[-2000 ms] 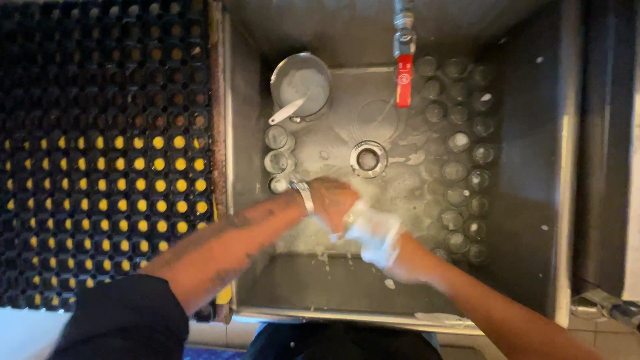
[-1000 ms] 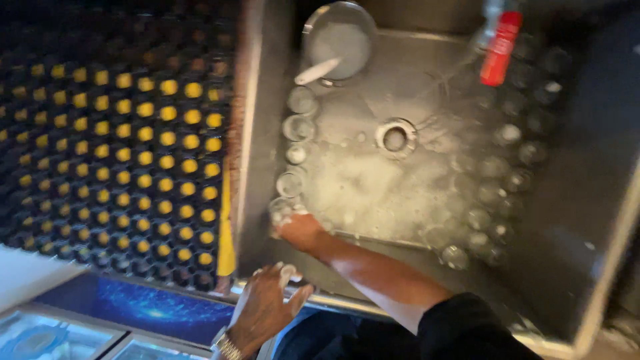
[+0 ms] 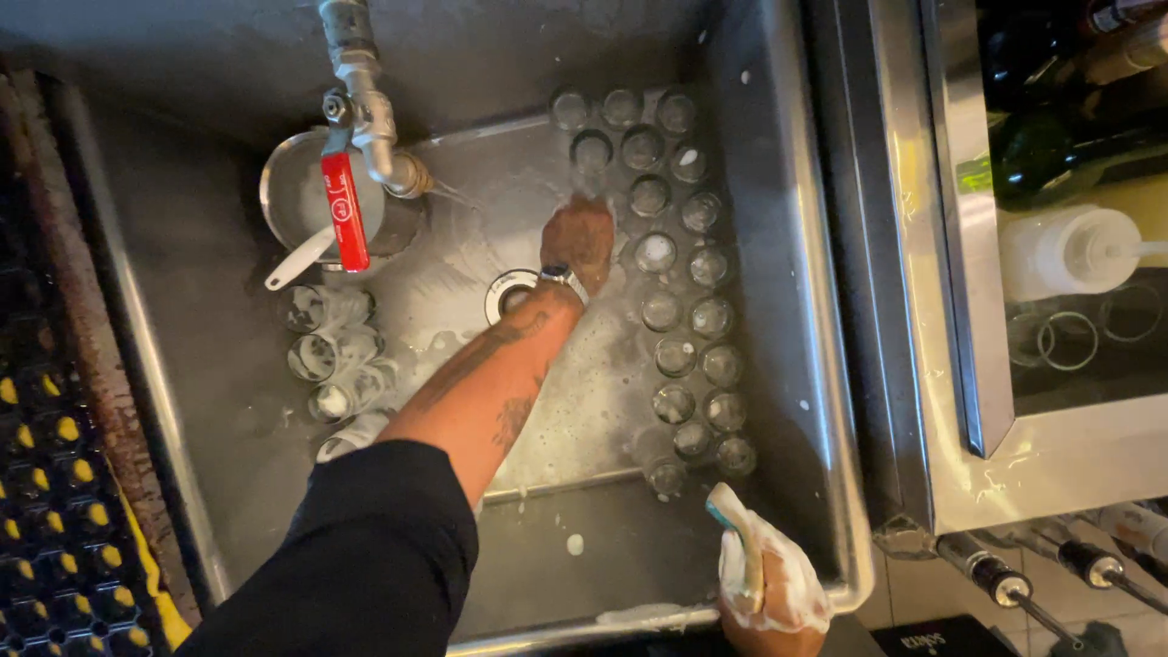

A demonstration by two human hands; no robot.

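Note:
My left hand [image 3: 580,239], with a wristwatch, reaches into the steel sink beside the rows of upright drinking glasses [image 3: 650,195]; its fingers are hidden, so a hold on a glass cannot be told. Suds cover my right hand [image 3: 771,579], which grips a soapy sponge [image 3: 741,538] over the sink's front right corner. Several soapy glasses [image 3: 315,356] lie along the left side. A round metal pot [image 3: 292,187] with a white-handled utensil [image 3: 299,259] stands at the back left, partly behind the red valve lever [image 3: 345,212].
Water runs from the metal tap [image 3: 372,119] above the sink. The drain [image 3: 513,297] lies near my left forearm. A black rubber mat [image 3: 55,511] is left of the steel rim [image 3: 164,401]. At right stand a glass-topped cabinet [image 3: 976,274] and several bottle pourers [image 3: 999,579].
My left hand has moved from near the sink's front edge into the basin by the right-hand glasses. My right hand has left the left-hand glasses for the front right corner. The view has shifted right.

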